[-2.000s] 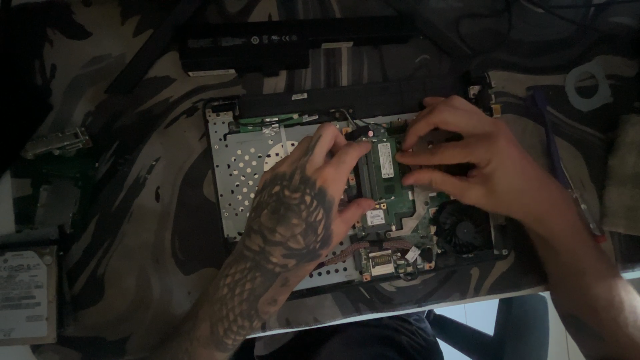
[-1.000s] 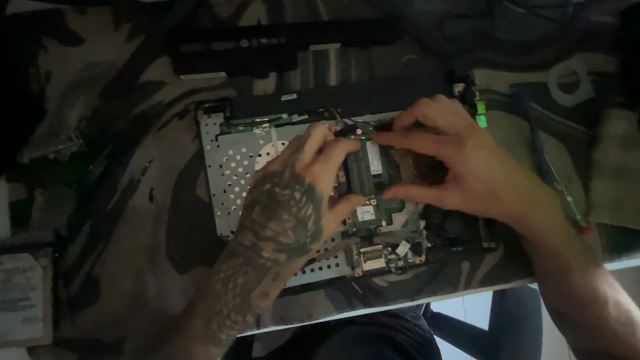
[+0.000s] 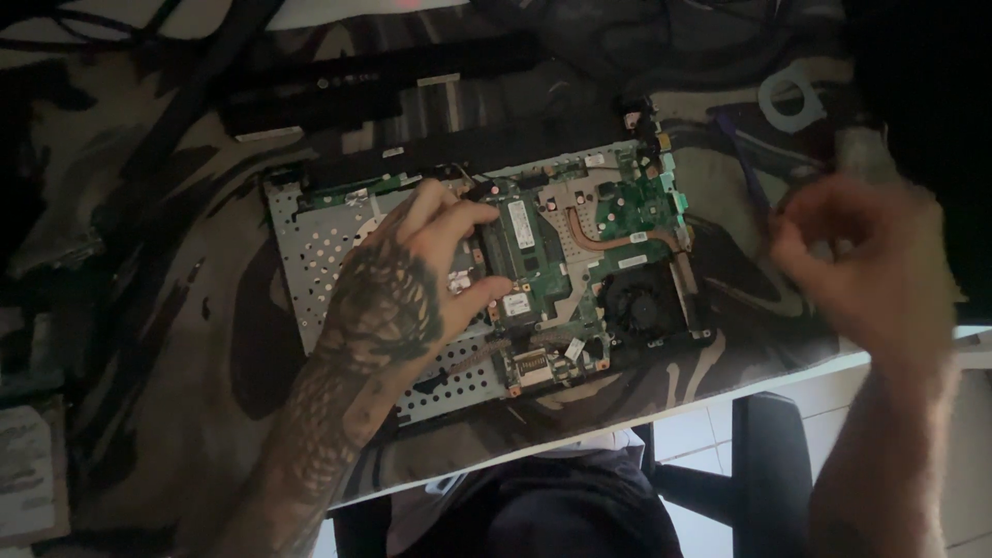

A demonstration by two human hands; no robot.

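Observation:
My left hand (image 3: 422,279) rests on the opened laptop base, its thumb and fingertips at the two ends of a memory slot beside a labelled memory module (image 3: 525,232). The green motherboard (image 3: 632,201) shows a copper heat pipe (image 3: 593,242) and a black cooling fan (image 3: 637,304). Perforated metal sheet (image 3: 310,256) lies under and left of that hand. Away from the laptop, at the right, my right hand (image 3: 852,256) is raised with thumb and forefinger curled together; whether something small is between them cannot be told.
A laptop battery (image 3: 372,85) lies behind the base. A purple pry tool (image 3: 744,163) and a pale ring-shaped item (image 3: 792,101) are at the back right. A hard drive (image 3: 31,473) sits at the left edge. The table's front edge (image 3: 604,426) runs below the laptop.
My right hand has moved right, away from the memory module. My left hand has stayed at the memory slot.

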